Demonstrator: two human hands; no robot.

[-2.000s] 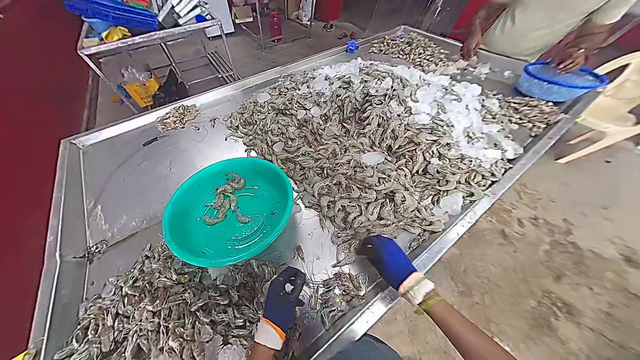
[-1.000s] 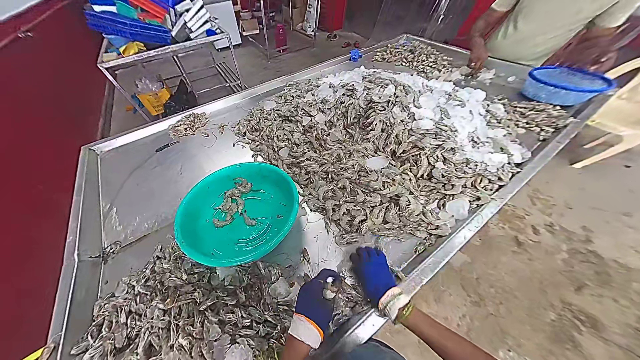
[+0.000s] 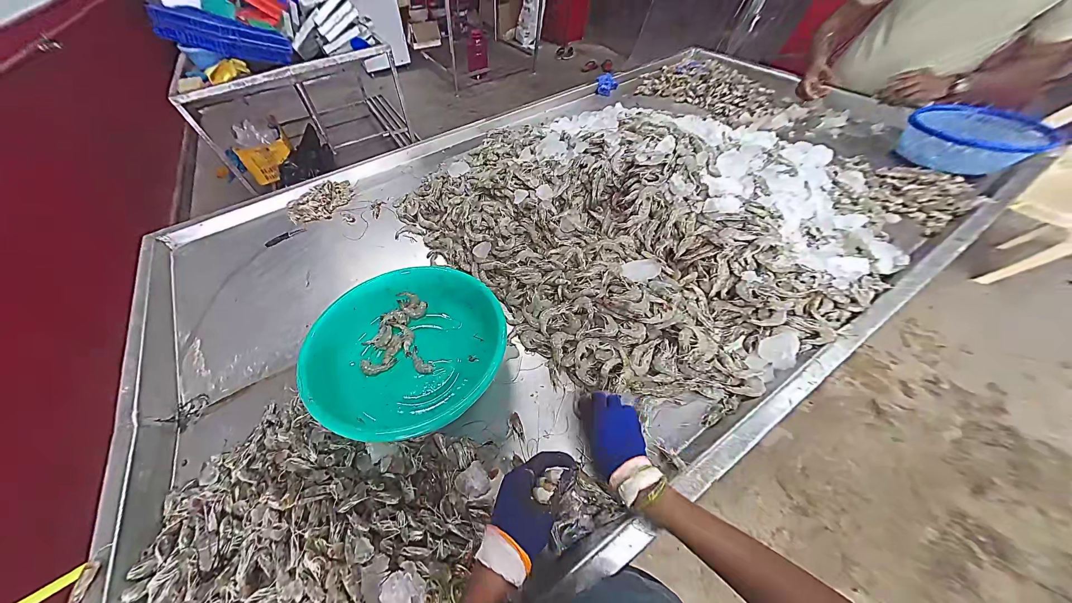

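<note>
Both hands wear blue gloves with white cuffs. My left hand (image 3: 532, 498) is curled around something small and pale, perhaps shrimp, beside a heap of shrimp heads and shells (image 3: 318, 502). Just right of it, my right hand (image 3: 613, 431) reaches down at the near edge of a large pile of whole shrimp (image 3: 620, 251); its fingertips are hidden, so its hold cannot be told. A green plastic basin (image 3: 456, 377) with several shrimp in it stands to the upper left of my hands. White ice (image 3: 775, 188) covers the far right part of the pile.
A raised rim (image 3: 779, 402) borders the metal table. A knife or pen-like dark object (image 3: 285, 237) lies near small shrimp (image 3: 322, 201). Across the table, a person's hands (image 3: 816, 79) are near a blue basin (image 3: 976, 138). A metal rack (image 3: 285, 75) and plastic chair (image 3: 1047, 201) stand beyond.
My right hand has moved from the rim side of the table toward my left hand, then up to the near edge of the shrimp pile. The left hand stays low beside the shell heap.
</note>
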